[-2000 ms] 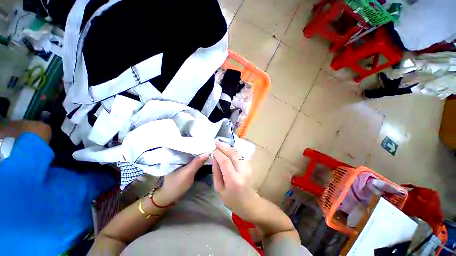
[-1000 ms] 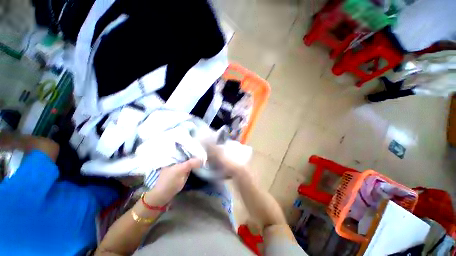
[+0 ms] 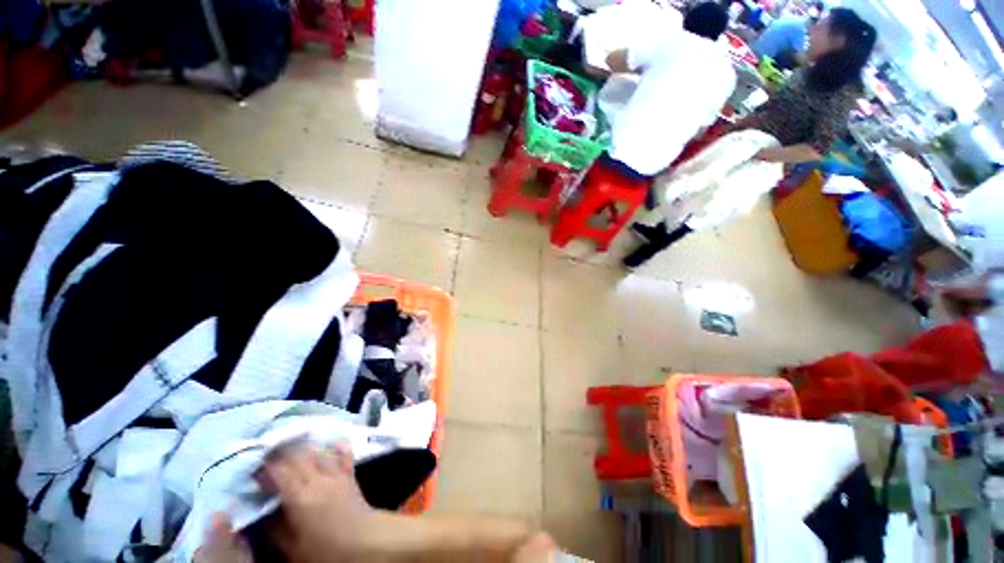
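A part-sewn garment with a large black body and white bands lies heaped at the left. Its crumpled white panel is at the lower left. My right hand is blurred, with its fingers curled on a fold of the white panel. My left hand is cut off by the bottom edge; only a blurred bit of it shows against the white cloth, and its grip is hidden.
An orange basket with black and pale pieces stands beside the heap. Another orange basket holds pinkish cloth at the lower right, beside a red stool. People sit beyond, near red stools and a green basket. A white pillar stands behind.
The view has swung up and to the right, showing more of the room. The heap and my hands now appear lower and further left. The neighbour in blue at the left has left the view.
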